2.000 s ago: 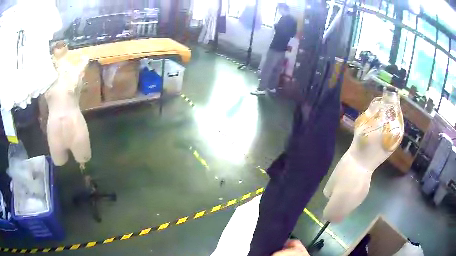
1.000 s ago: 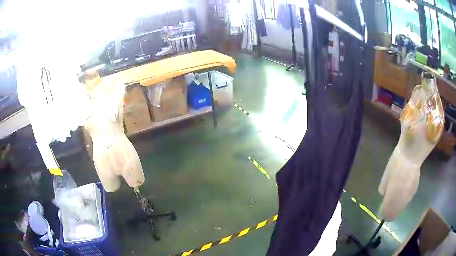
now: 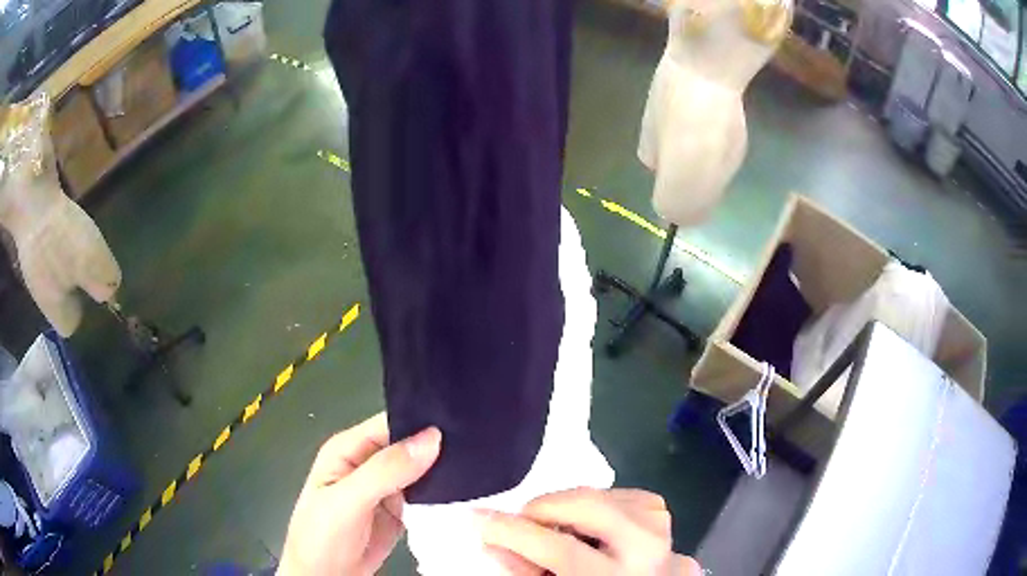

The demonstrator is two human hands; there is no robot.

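Note:
The dark outer layer of a garment [image 3: 462, 248] hangs upright in the centre, its top cut off by the picture's edge. The white layer [image 3: 574, 360] shows behind it on the right and below its hem. My left hand [image 3: 351, 495] pinches the dark layer's lower left edge, thumb in front. My right hand [image 3: 591, 534] is at the white cloth just below the hem, its fingers bent on the cloth. No tool can be made out in my right hand.
An open carton [image 3: 828, 270] with dark and white cloth stands at right. White hangers [image 3: 749, 433] hang beside it, near a white-topped stand [image 3: 935, 461]. Dress forms stand at back right [image 3: 698, 124] and left [image 3: 56, 225]. A blue crate [image 3: 85, 450] is at lower left.
The view has tilted down towards the garment's hem. Both hands now show at the hem; one second ago neither was in view. The carton, hangers and white-topped stand have come further into view.

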